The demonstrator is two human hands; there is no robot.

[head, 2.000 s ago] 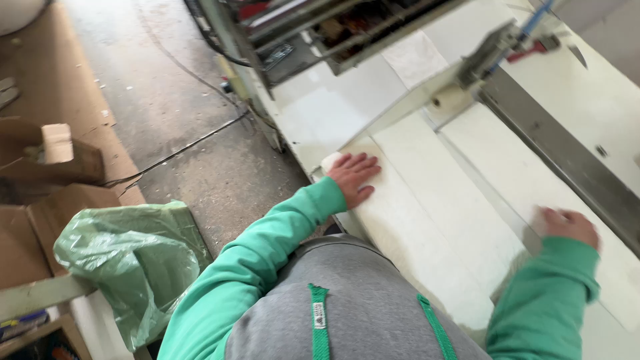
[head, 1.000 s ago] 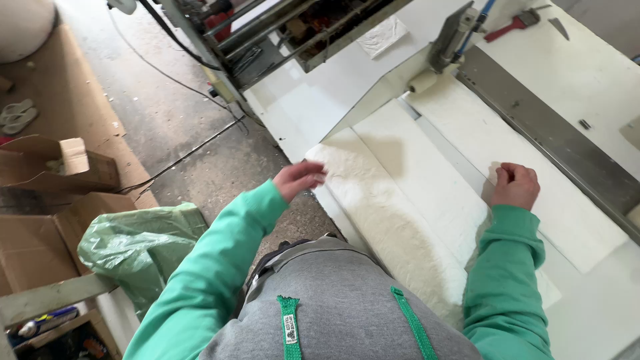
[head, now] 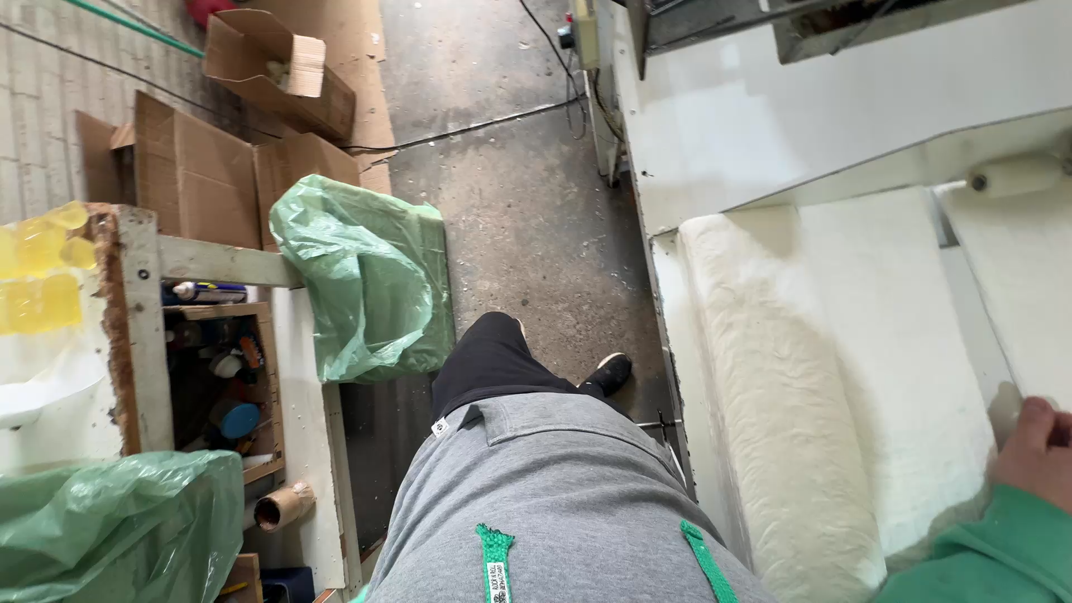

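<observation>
My right hand (head: 1038,448), in a green sleeve, rests at the right edge of the view by the strips of white sheet material; whether its fingers hold the sheet cannot be told. My left hand is out of view; only a sliver of green shows at the bottom. A thick, wrinkled off-white roll or fold of soft material (head: 779,402) lies along the near edge of the white table. Beside it is a flat white strip (head: 900,335), then a second strip (head: 1013,276) past a narrow gap. A pale roller (head: 1015,174) sits at their far end.
A white panel edge (head: 846,163) crosses the table (head: 712,126). Left of me are a green plastic bag (head: 377,285), open cardboard boxes (head: 197,180), a wooden shelf with tools (head: 222,368) and another green bag (head: 126,519). A black cable (head: 469,127) crosses the concrete floor.
The view has swung far to the left. My left hand, above the near table edge a second ago, has gone out of view. My right hand remains near the strips.
</observation>
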